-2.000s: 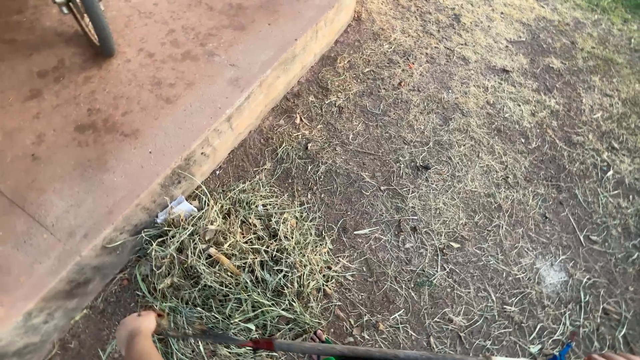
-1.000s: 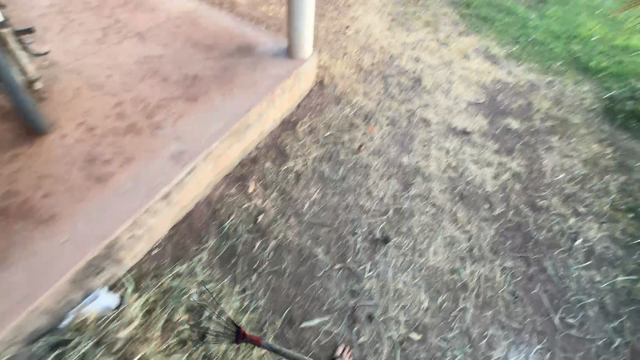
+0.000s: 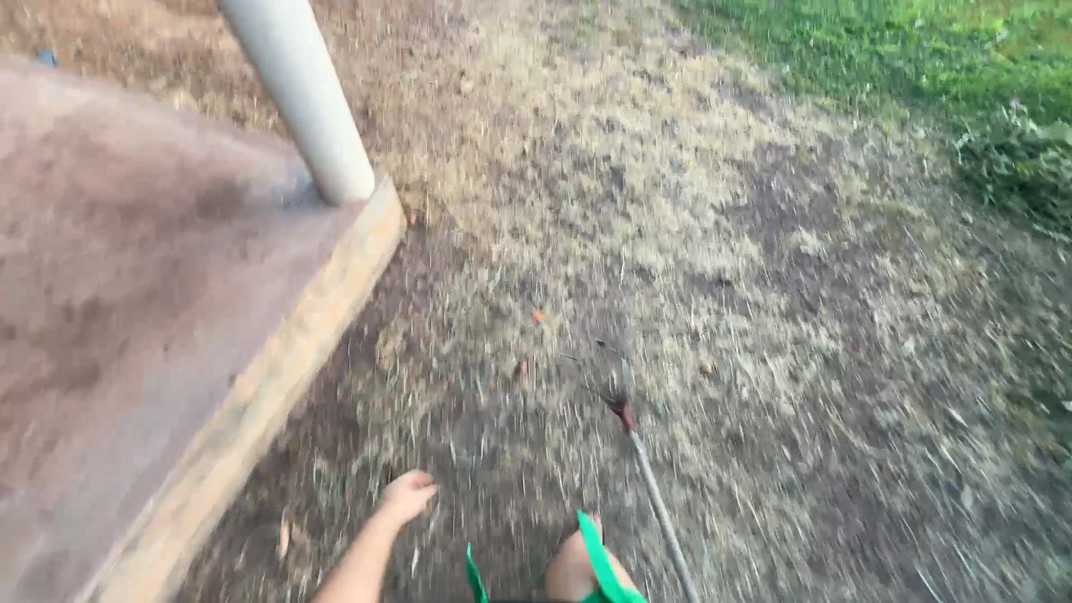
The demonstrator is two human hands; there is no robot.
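Note:
My left hand [image 3: 409, 494] reaches in from the bottom, left of centre, blurred, with nothing visible in it. To its right is a rake [image 3: 657, 502], its thin dark tines [image 3: 610, 389] and red collar [image 3: 622, 413] pointing away from me over the ground. The grey handle runs down and out at the bottom edge. My right hand is out of view, so its hold on the handle cannot be seen. Between my left hand and the handle, a bare leg [image 3: 571, 563] shows beside green cloth [image 3: 596, 553].
A raised reddish concrete slab [image 3: 167, 285] with a pale edge [image 3: 276, 360] lies on the left, a round white column [image 3: 310, 109] at its corner. Dry cut grass [image 3: 670, 209] covers the ground. Green grass [image 3: 938, 50] and a darker clump [image 3: 1022, 172] are at the right.
My left hand, near the rake's head two seconds ago, is now apart from it. The rake has left the cut-grass pile and points ahead. The view has moved forward along the slab.

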